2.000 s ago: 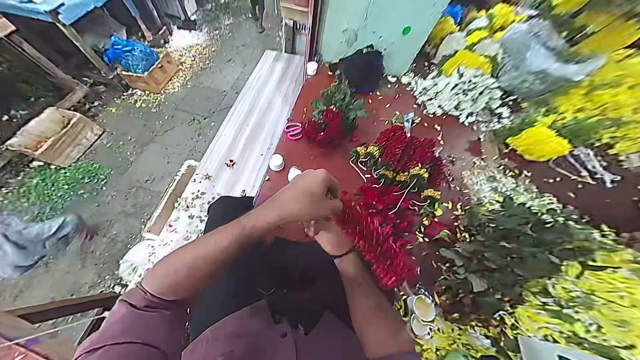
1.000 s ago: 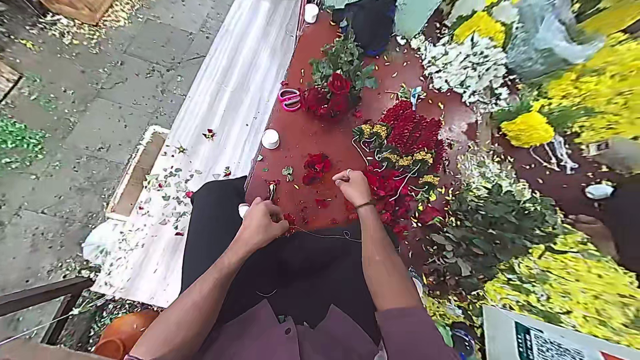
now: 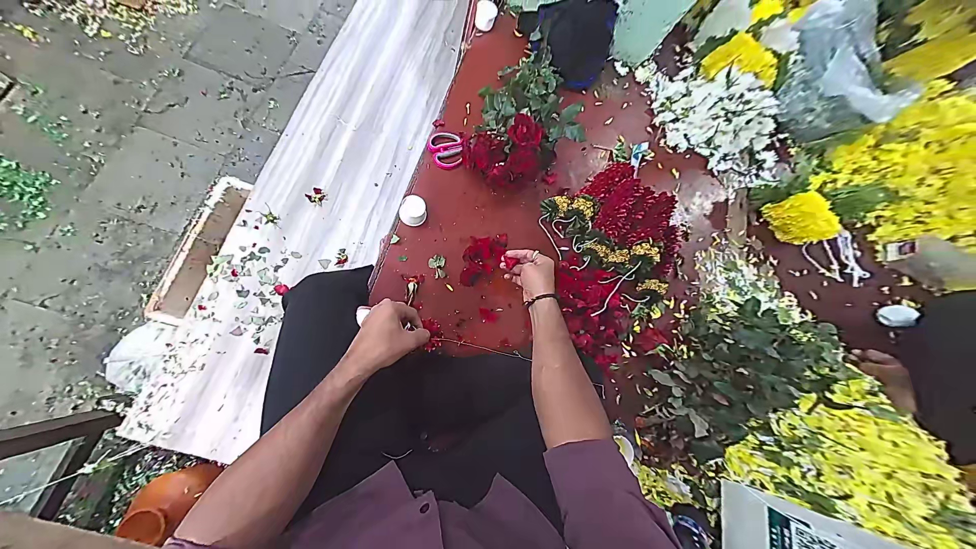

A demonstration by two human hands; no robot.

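Observation:
My left hand (image 3: 390, 332) is closed by my lap, and a thin thread (image 3: 476, 346) runs from near its fingertips toward the right. The thread's hold within the fingers is partly hidden. Between thumb and fingers, my right hand (image 3: 531, 273) pinches a red petal (image 3: 510, 261), beside a small pile of red petals (image 3: 478, 259) on the red surface. To its right lie red flower garlands (image 3: 629, 210) with yellow flower bands and white strings, above more loose red petals (image 3: 591, 313). Pink-handled scissors (image 3: 445, 150) lie near a bunch of red roses (image 3: 511, 156).
A white cup (image 3: 412, 210) stands at the surface's left edge, beside a long white board (image 3: 335, 130). White flowers (image 3: 720, 118), leafy stems (image 3: 747, 366) and yellow flowers (image 3: 823, 473) crowd the right. Part of another person (image 3: 945, 374) shows at the far right.
My hands were together two seconds ago, with red flowers beside them; they are now apart. Since one second ago, my right hand has moved up to the petal pile and taken a petal. The view has shifted.

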